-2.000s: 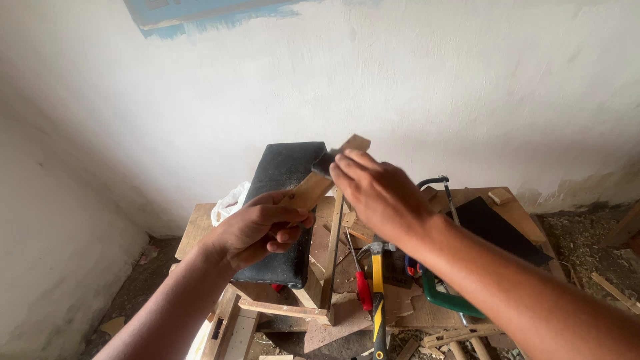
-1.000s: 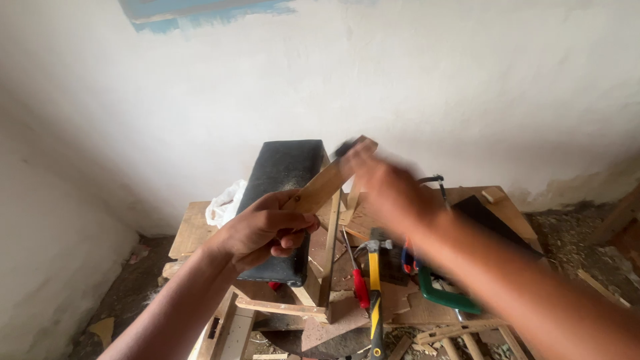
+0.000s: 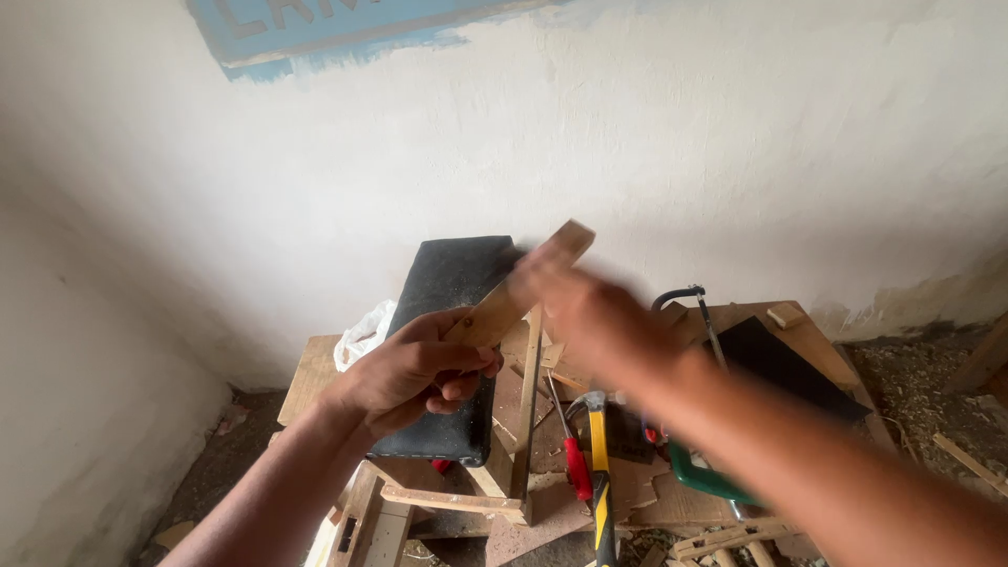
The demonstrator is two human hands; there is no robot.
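Note:
My left hand (image 3: pixel 437 366) grips the lower end of a short wooden piece (image 3: pixel 492 315), which slants up to the right. My right hand (image 3: pixel 598 315) is blurred and lies against the upper part of that piece; a dark, blurred patch shows by its fingertips, likely the dark sheet seen there earlier. Behind and below my left hand is a black padded cushion (image 3: pixel 457 272) with pale dust on it. A light wooden frame (image 3: pixel 453 498) stands beside and under the cushion.
On the wooden table (image 3: pixel 307 378) lie a claw hammer (image 3: pixel 600 441), a red-handled screwdriver (image 3: pixel 577 468), a green-handled hacksaw (image 3: pixel 693 476), a black sheet (image 3: pixel 776 366) and a small wood block (image 3: pixel 786 315). A white plastic bag (image 3: pixel 366 335) sits at left. Wood shavings cover the floor (image 3: pixel 921 394).
My right hand has moved back down along the wooden piece from near its upper end, where it was a second ago. My left hand keeps its hold.

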